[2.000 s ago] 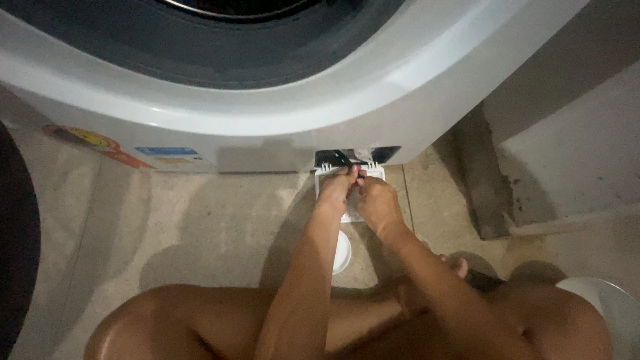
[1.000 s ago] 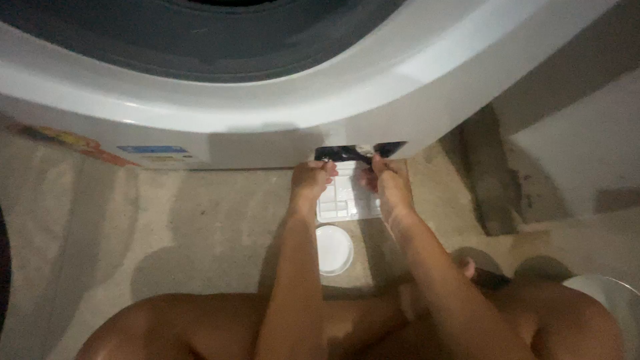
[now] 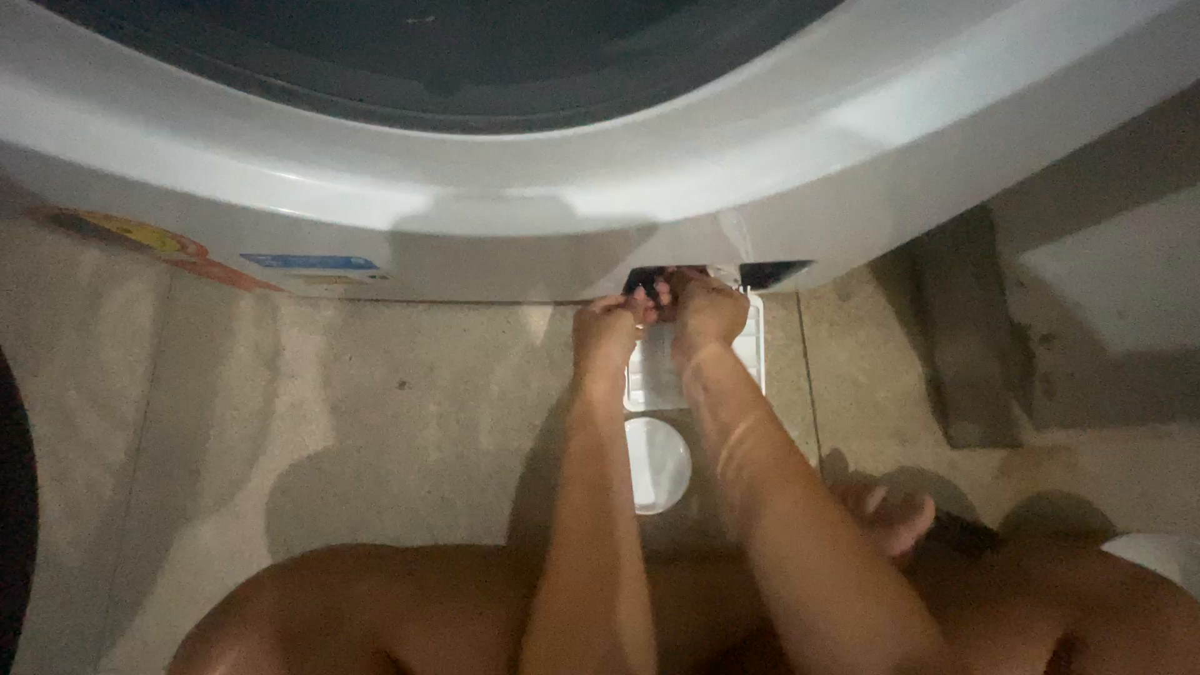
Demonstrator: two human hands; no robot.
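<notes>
Low on the front of a white front-loading washing machine, a small dark opening shows at the base. My left hand is at the opening's left edge, its fingers bent close together. My right hand reaches into the opening beside it, with its fingertips partly hidden. What either hand grips cannot be made out. Below the opening, a white ribbed plastic flap lies folded down toward the floor, partly covered by my right hand and forearm. Between my forearms a round white lid or shallow dish rests on the floor.
The washing machine's dark round door curves above my hands. Coloured stickers are on its lower left front. A raised ledge stands at the right. My bent legs and a foot are close below, and a white rounded object is at lower right.
My hands were together over the flap, then apart at the opening's two sides. Now my right hand has moved left and into the opening, close to my left hand.
</notes>
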